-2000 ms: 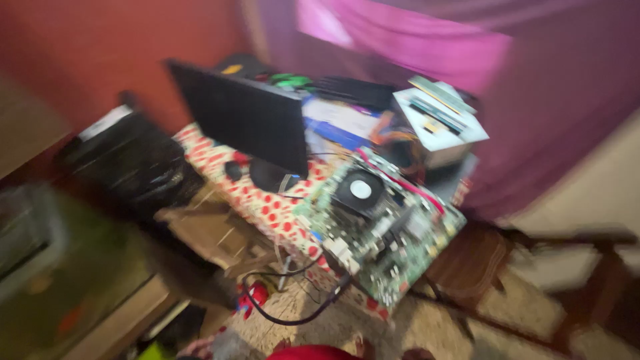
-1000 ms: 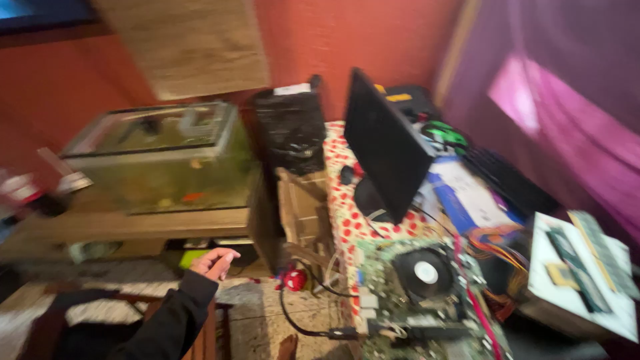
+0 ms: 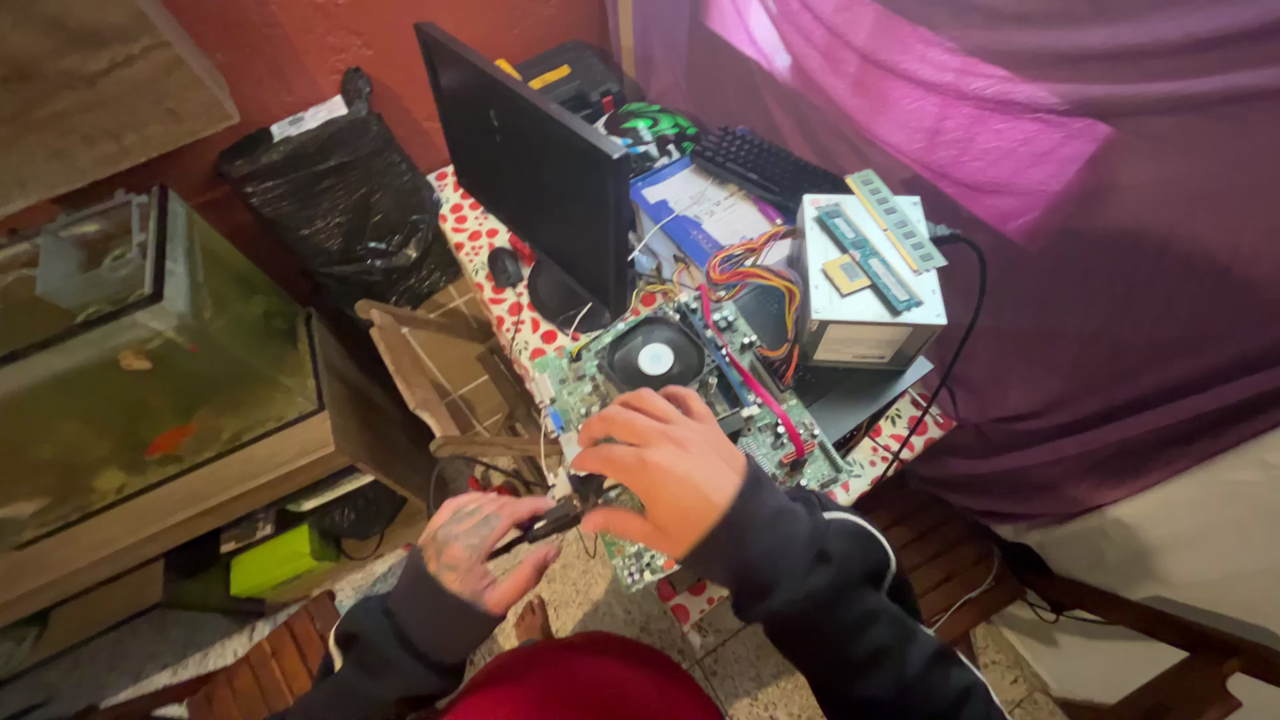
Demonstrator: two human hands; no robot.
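Note:
A green computer motherboard (image 3: 810, 430) with a black CPU fan (image 3: 655, 358) lies on the table's near corner. My left hand (image 3: 485, 545) grips a black cable connector (image 3: 552, 522) at the board's port edge. Fingers curled, my right hand (image 3: 665, 465) is over the board's near edge, beside that connector; whether it holds a part there is hidden. A red SATA cable (image 3: 755, 385) crosses the board. Behind it, a bundle of colored wires (image 3: 755, 260) runs by a metal power supply (image 3: 870, 320), on which lie RAM modules (image 3: 868, 258) and a small gold-colored chip (image 3: 846, 275).
A black monitor (image 3: 530, 160) stands at the table's left, by a mouse (image 3: 506, 267). Farther back are a blue box (image 3: 700, 215) and a keyboard (image 3: 765, 165). A fish tank (image 3: 150, 400) is at left, a wooden chair (image 3: 940, 555) at right, a purple curtain (image 3: 1100, 330) behind.
Both hands are now at the motherboard's port edge; one second ago only one hand showed, apart from the board at its left. The left hand now grips the cable connector. The view has swung.

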